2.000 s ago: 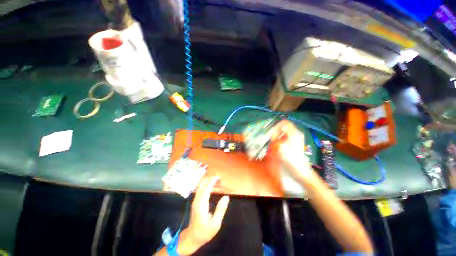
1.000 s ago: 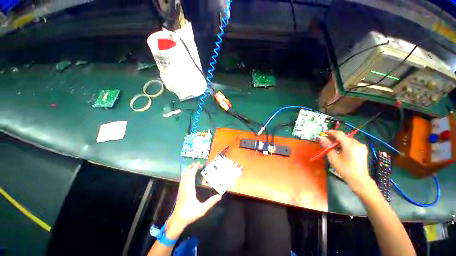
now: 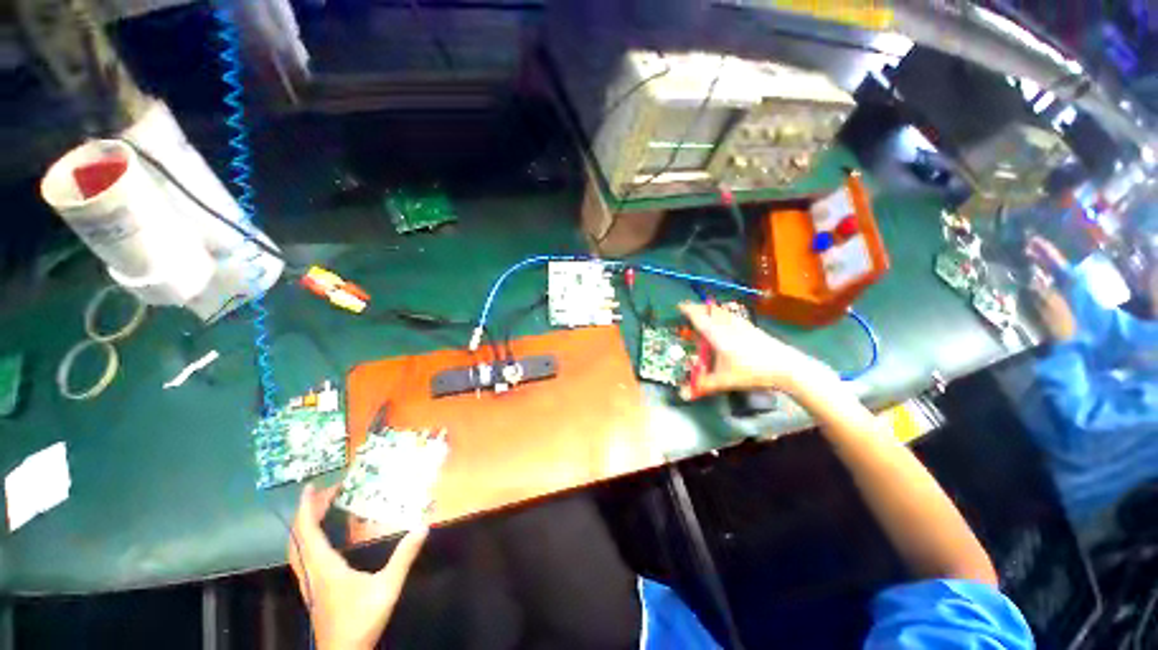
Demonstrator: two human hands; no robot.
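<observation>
My left hand [image 3: 349, 578] is at the orange-brown plate's [image 3: 533, 438] lower left corner. Its thumb and fingers span a pale main board [image 3: 391, 477] by its edges, tilted over the plate. My right hand [image 3: 737, 353] is right of the plate, with a red pen-like tool [image 3: 698, 368] in it and its fingers at a green main board [image 3: 663, 353], partly hidden by the hand. The black connector block [image 3: 460, 380] lies across the plate's far part, with cables entering and no board on it. Another main board [image 3: 580, 292] lies behind the plate.
A board [image 3: 301, 438] lies left of the plate. An orange switch box [image 3: 790, 267] and blue cable [image 3: 686, 272] are at right, below an oscilloscope [image 3: 673, 133]. Tape rings [image 3: 89, 368], a white roll [image 3: 127, 229] and a coiled cord [image 3: 236, 152] are at left. Another person's blue sleeve [image 3: 1079, 368] shows far right.
My right hand carried a board above the plate, then was beside it behind the plate's right end. It has moved right to another board. My left hand stays by its board; the view has turned.
</observation>
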